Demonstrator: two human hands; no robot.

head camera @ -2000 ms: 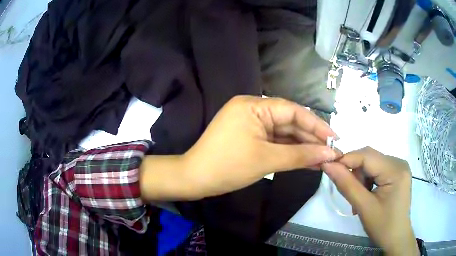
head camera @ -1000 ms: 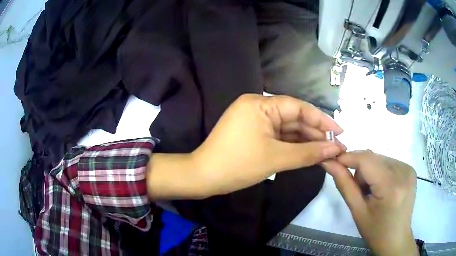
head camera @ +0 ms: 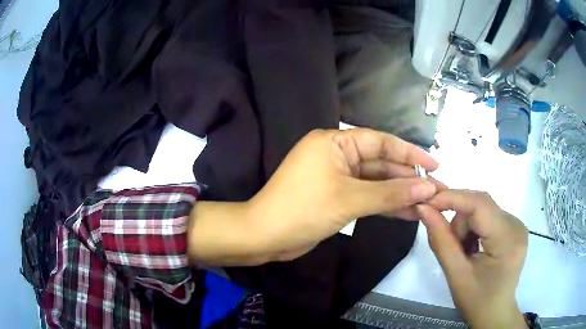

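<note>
My left hand (head camera: 321, 193) is over the dark garment and pinches a small white piece (head camera: 420, 171), label or loop tape, between thumb and fingertips. Only its short end shows. My right hand (head camera: 479, 247) meets the left at the fingertips, thumb and index finger pinched on the same spot; what they grip there is hidden. The dark garment (head camera: 289, 77) lies in large folds under and behind my left hand, reaching toward the presser foot (head camera: 434, 101). White bits show at the edges of my left hand.
The white sewing machine head (head camera: 475, 32) stands at upper right, with a blue-grey cylindrical attachment (head camera: 513, 122). A bundle of white loop tapes (head camera: 565, 180) lies at the right. A ruler strip (head camera: 411, 315) runs along the near edge. A blue thing (head camera: 221, 299) shows below.
The curved white strand below my fingertips, seen two seconds ago, no longer shows. The small white end in my left hand has tilted slightly. Both hands stay nearly in place, still meeting at the fingertips.
</note>
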